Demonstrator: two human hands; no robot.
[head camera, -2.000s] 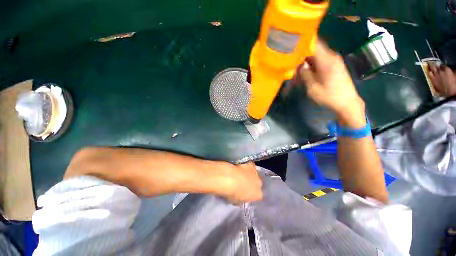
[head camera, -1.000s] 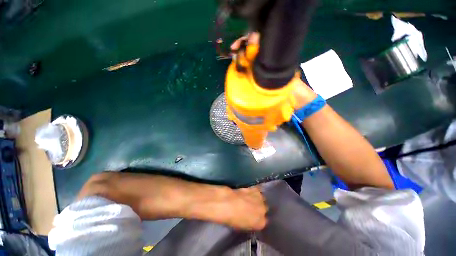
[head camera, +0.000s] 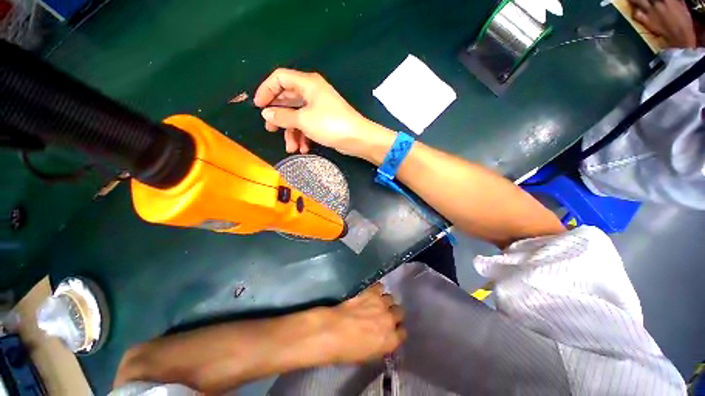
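The orange-yellow electric screwdriver (head camera: 240, 182) hangs slanted from a thick black hose, its tip low and to the right, over the grey perforated disc tray (head camera: 321, 182). A small translucent film piece (head camera: 359, 232) lies beside the tip. My right hand (head camera: 298, 112), with a blue wrist strap (head camera: 396, 155), is above the tray and off the driver. Its fingers are curved and apart, and no object shows in them. My left hand (head camera: 375, 321) is curled at the bench edge in front of my body; what its fingers may hold is hidden.
A white paper square (head camera: 416, 94) lies right of my right hand. A wire spool (head camera: 514, 35) stands at the upper right. A round tub with crumpled plastic (head camera: 77, 315) is at the lower left. Another person's hand and sleeve (head camera: 645, 147) and a blue stool (head camera: 591, 203) are at the right.
My right hand has come off the screwdriver and is now beyond the tray. The driver has swung left and tilted. The view has turned, and the left hand stays curled at the edge.
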